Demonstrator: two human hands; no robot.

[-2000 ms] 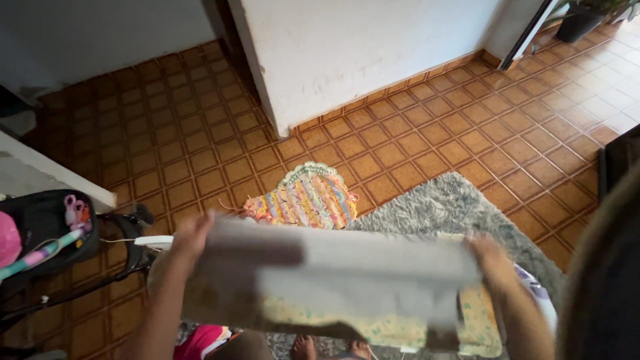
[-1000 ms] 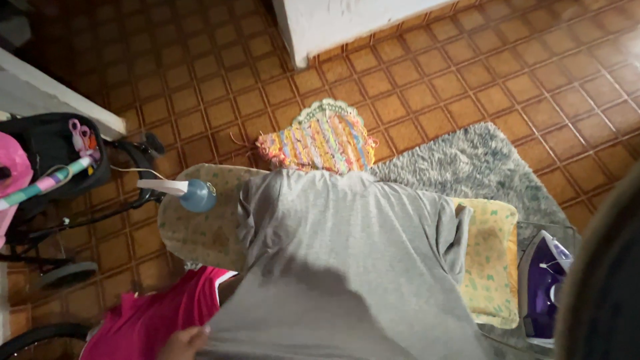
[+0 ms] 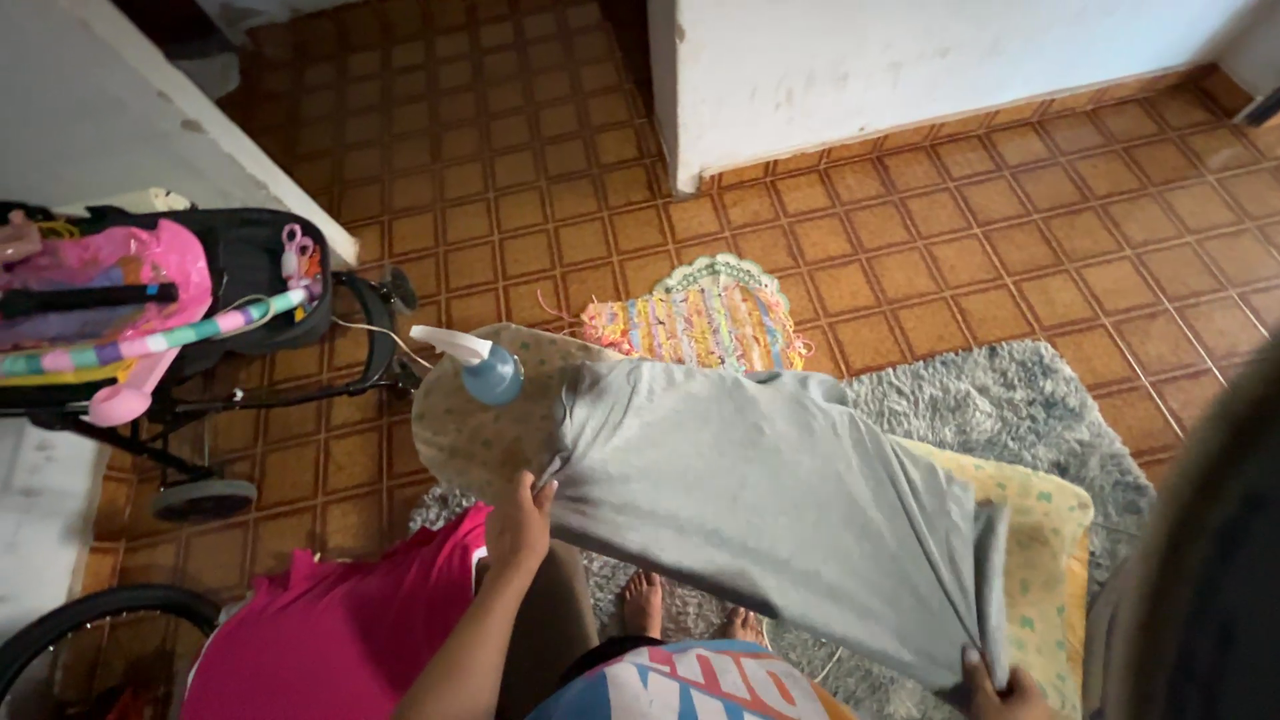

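A grey cloth garment lies across the ironing board, which has a patterned yellowish cover. My left hand pinches the garment's near left edge. At the lower right, my right hand grips its near right corner, partly cut off by the frame. The fabric is drawn between the two hands, with folds at its right end. A blue spray bottle with a white trigger head is on the board's rounded left end, beside the garment.
A stroller holding toys stands at left, above a wheel. A pink garment hangs at lower left. A grey shaggy rug and a multicoloured woven mat lie on the tiled floor. A wall corner stands ahead.
The grey garment, lifted and blurred two seconds ago, now lies over the board. My right hand, out of view one second ago, now shows on its corner. The purple iron seen then is out of view.
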